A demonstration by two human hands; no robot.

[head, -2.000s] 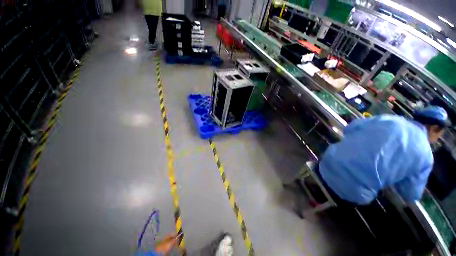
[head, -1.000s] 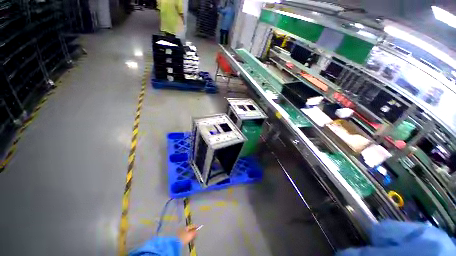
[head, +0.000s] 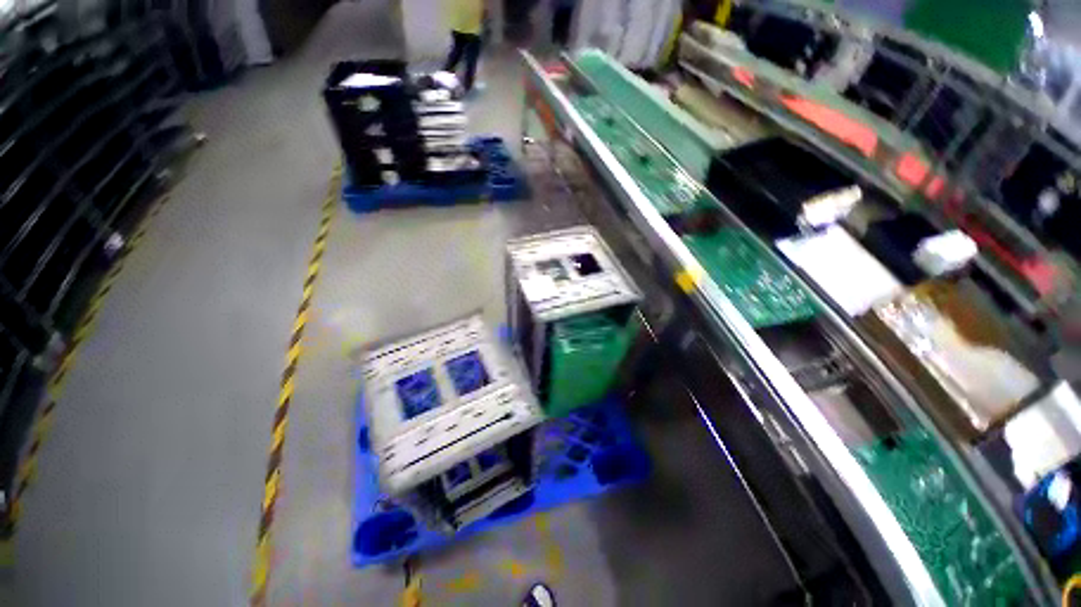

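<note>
Neither of my hands is in the picture. Nearest in front of me, a grey-white slotted magazine rack (head: 451,397) with dark openings stands on a blue plastic pallet (head: 599,448) on the floor. A second rack (head: 571,275) stands behind it to the right and holds green boards (head: 588,359). To the right, green printed circuit boards (head: 749,279) lie on the silver-railed conveyor line (head: 782,385). A nearer board (head: 948,522) is cut by the lower right edge. The picture is blurred.
An open cardboard box (head: 954,356), white sheets (head: 839,270) and a black bin (head: 776,184) sit beyond the conveyor. Black and white stacks (head: 379,131) stand on another blue pallet farther off. A person in yellow (head: 467,30) is at the top. Dark racks (head: 71,178) line the left.
The racks, pallet and conveyor appear closer. The hand and blue sleeve at the bottom have left the picture, as has the blue-smocked person at the right. A shoe tip shows at the bottom.
</note>
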